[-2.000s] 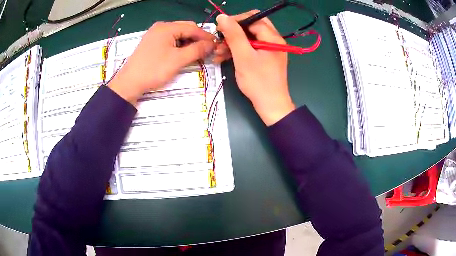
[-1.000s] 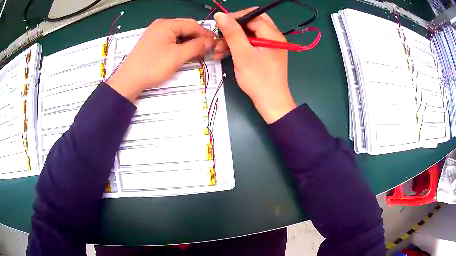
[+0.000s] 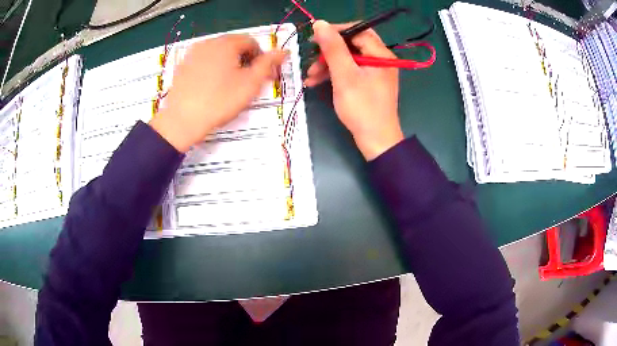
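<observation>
My right hand [image 3: 362, 84] holds the red test probe [image 3: 392, 62] and the black test probe [image 3: 372, 23] together, to the right of the tray's upper right corner. My left hand [image 3: 216, 81] is over the upper part of the white blister tray [image 3: 308, 203]; it is blurred, and I cannot tell if its fingers hold a wire tip. Long white pouch cells [image 3: 230, 211] lie in the tray in two columns. Yellow tape [image 3: 290, 208] marks their wired ends. Thin cell lead wires [image 3: 289, 125] run along the tray's right side.
A stack of filled white trays [image 3: 514, 101] lies on the right of the green mat [image 3: 358, 230]. More filled trays [image 3: 40, 155] lie on the left. A red stool [image 3: 575, 250] stands on the floor at lower right. A black cable [image 3: 115, 23] runs at the upper left.
My hands have moved apart; they were together at the tray's upper right corner. The view has shifted a little. The probes stay in my right hand.
</observation>
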